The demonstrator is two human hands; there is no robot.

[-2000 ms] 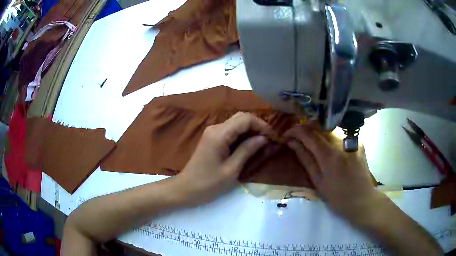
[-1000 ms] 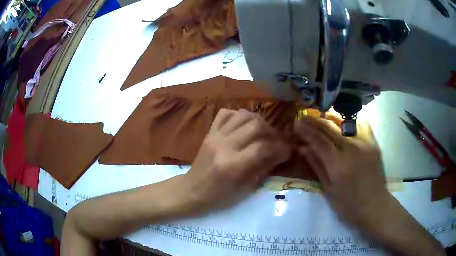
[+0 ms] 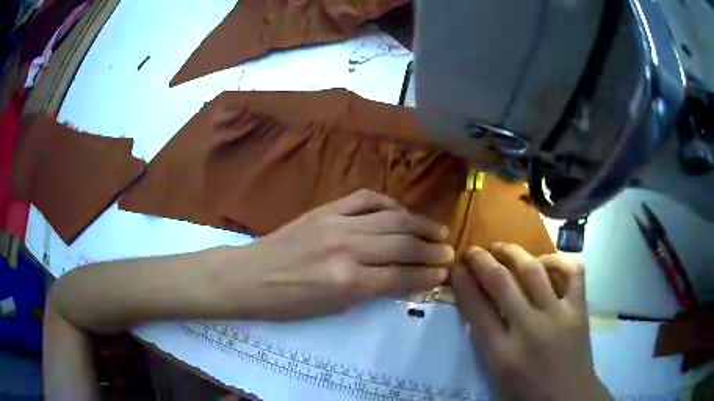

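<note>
A gathered panel of rust-brown fabric lies across the table, puckered towards its right end, which runs under the machine head. The presser foot, lit yellow, is at the fabric near a fold line. My left hand lies flat on the panel, fingertips just left of that line. My right hand rests with bent fingers on the fabric's near edge, right of the line. Whether the fingers pinch the cloth is hard to tell. The sewing machine hides the panel's far right part.
A notched cut piece lies at the left edge over red fabric. Another gathered piece lies at the top. Red-handled snips and a brown scrap lie at right. A printed tape measure runs along the near edge.
The view has moved closer to the machine. My hands have come out from under the head towards the near edge. My left hand has flattened, and the fabric right of the foot now shows.
</note>
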